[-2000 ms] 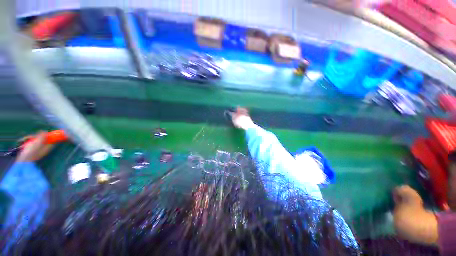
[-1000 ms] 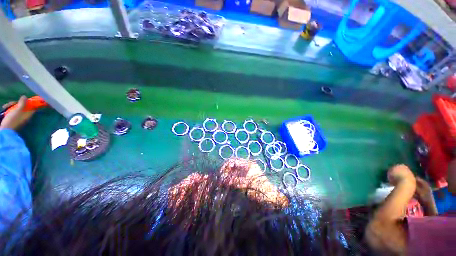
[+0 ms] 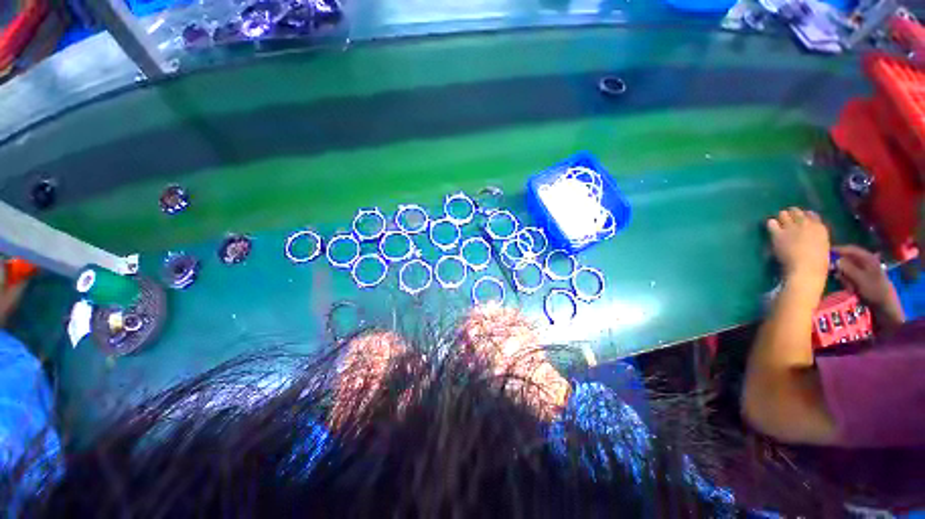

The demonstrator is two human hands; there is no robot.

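Note:
Several thin silvery metal rings (image 3: 444, 233) lie in loose rows on the green bench. A blue parts bin (image 3: 620, 222) at their right holds a heap of white rings (image 3: 580, 203). My left hand (image 3: 367, 367) and my right hand (image 3: 504, 350) are close together at the bench's near edge, below the rings. Hair in front of the camera covers most of both hands, so their fingers and anything in them cannot be made out. A faint dark ring (image 3: 346, 318) lies just above my left hand.
Dark round units (image 3: 235, 248) lie left of the rings. A dark round dish (image 3: 132, 319) and green roll (image 3: 112, 291) stand by a metal post (image 3: 46, 241). A coworker's hands (image 3: 801, 243) are at right over a red compartment tray (image 3: 842, 319); a blue sleeve shows at left.
The view has shifted, so bench things sit further left and higher. My right arm, earlier stretched over the belt, is back beside my left hand. The right coworker's hands have moved.

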